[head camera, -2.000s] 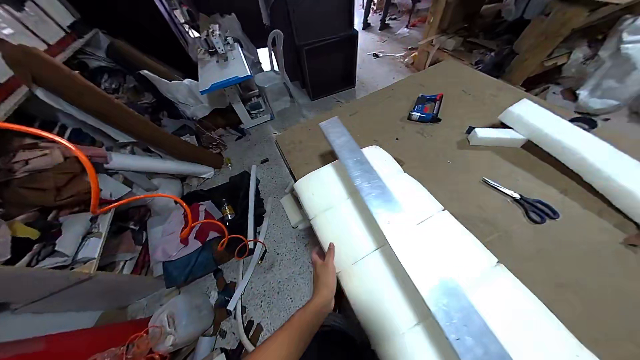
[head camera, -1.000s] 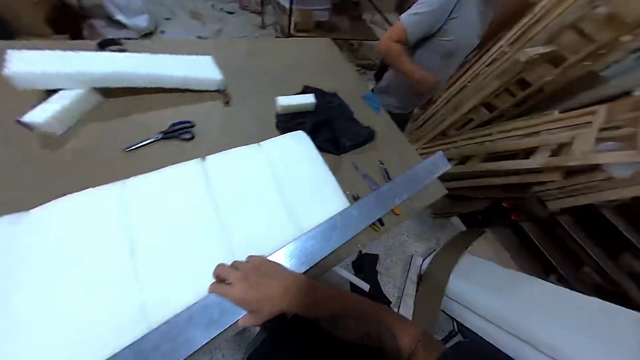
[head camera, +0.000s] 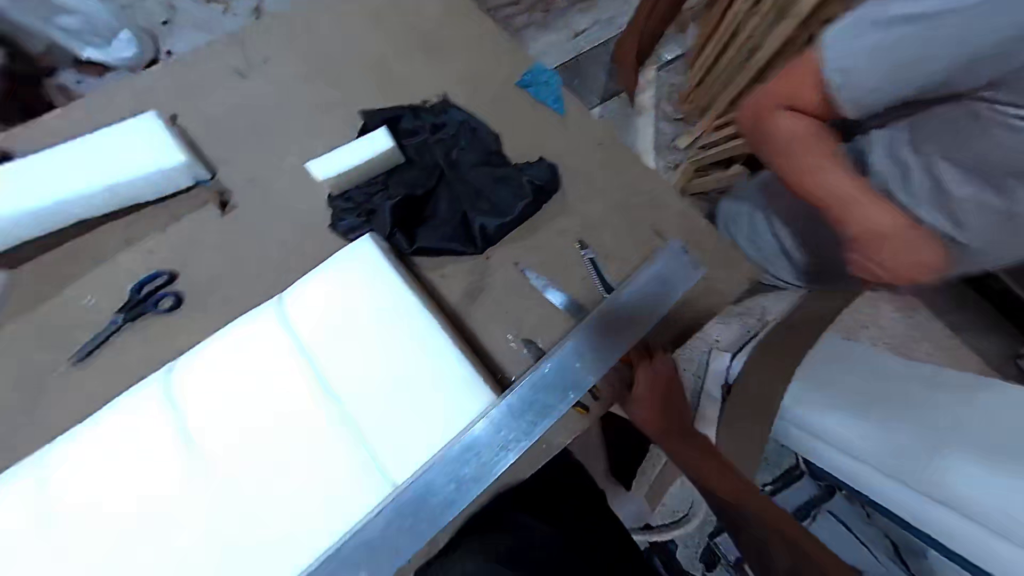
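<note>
A long metal straightedge (head camera: 512, 428) lies slantwise along the near edge of a white foam block (head camera: 232, 432) and reaches past its corner over the table. My right hand (head camera: 652, 392) is at the table edge, just below the straightedge, beside tools with orange and yellow parts; its fingers are partly hidden and blurred. A knife blade (head camera: 552, 292) and a utility knife (head camera: 594, 268) show on the far side of the straightedge, partly under it. Scissors with dark blue handles (head camera: 132, 308) rest on the table left of the foam. My left hand is outside the view.
On the brown table (head camera: 336, 48) lie a black crumpled cloth (head camera: 456, 184), a small foam piece (head camera: 356, 160), a foam strip (head camera: 88, 180) and a blue scrap (head camera: 544, 86). Another person (head camera: 904, 136) stands at the right, near wooden strips (head camera: 744, 64). A white padded piece (head camera: 904, 432) is at lower right.
The view has swung right along the foam. My right hand was on the straightedge a second ago and is now off its upper face, by the tools at the table edge.
</note>
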